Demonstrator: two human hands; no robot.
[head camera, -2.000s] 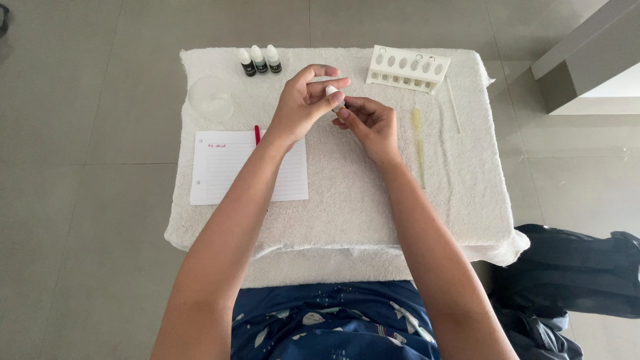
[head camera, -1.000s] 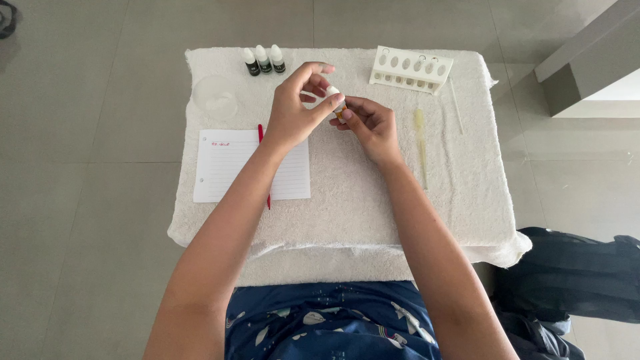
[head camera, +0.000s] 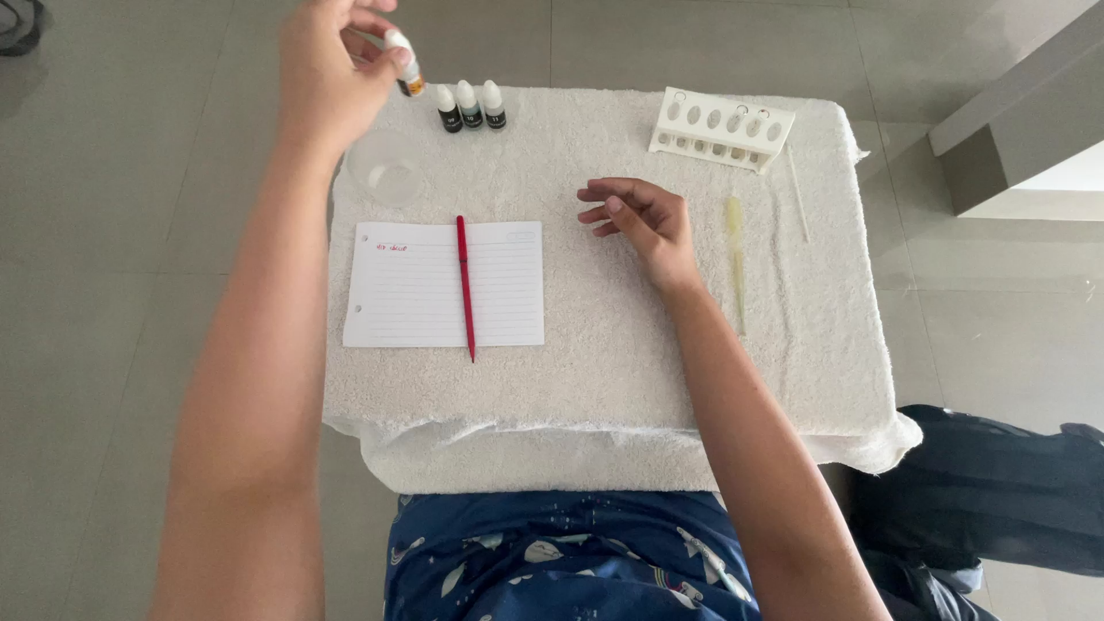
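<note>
My left hand is raised over the far left corner of the towel and holds a small white-capped dropper bottle between thumb and fingers. Three similar bottles with dark labels stand in a row just right of it. Below that hand lies a clear round dish. My right hand hovers over the middle of the towel, fingers spread and slightly curled, with nothing in it. A white plastic tube rack with oval holes stands beyond it. To its right lies a yellowish plastic pipette.
A white towel covers the small table. On it lie a lined sheet with red handwriting, a red pen across the sheet, and a thin white stick at right. Dark fabric is beside the near right corner.
My hands were together around the bottle; they have parted. The left hand has moved up and left with the bottle, while the right has let go of it.
</note>
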